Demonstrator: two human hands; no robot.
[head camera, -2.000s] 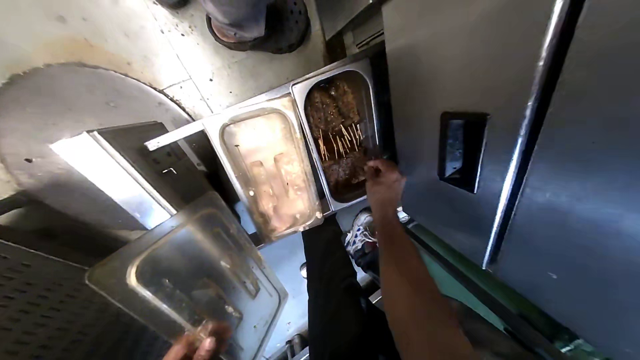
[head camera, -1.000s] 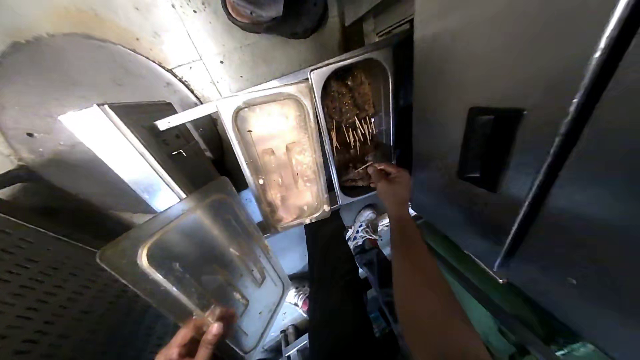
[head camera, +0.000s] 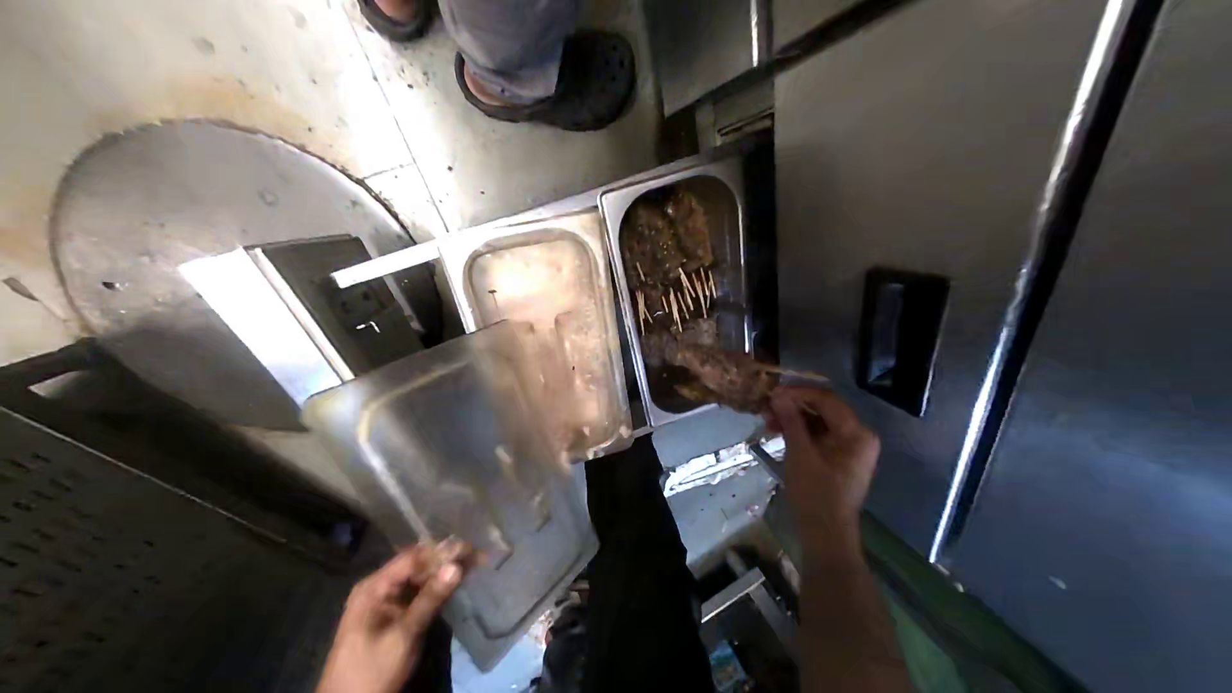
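My left hand (head camera: 409, 597) grips the handle of a clear plastic pan lid (head camera: 462, 462), which hangs tilted and overlaps the lower left of a lidded steel pan (head camera: 544, 289). Beside that pan, a deep steel food pan (head camera: 664, 178) holds dark marinated meat (head camera: 664, 236) with several wooden skewer ends (head camera: 688, 294) sticking up. My right hand (head camera: 818, 433) pinches the stick end of skewered meat (head camera: 722, 375), held over the near end of the open pan. Part of this meat hides the pan's near contents.
Both pans sit in a pulled-out drawer. On the right stand metal cabinet doors (head camera: 866, 173) with a recessed handle (head camera: 902, 337). Another person's foot in a black clog (head camera: 592, 82) is on the floor beyond the drawer. A perforated dark panel (head camera: 87, 539) lies at lower left.
My right hand has lifted skewered meat up from the open pan; earlier it was reaching into the pan's near end. The left hand still holds the lid.
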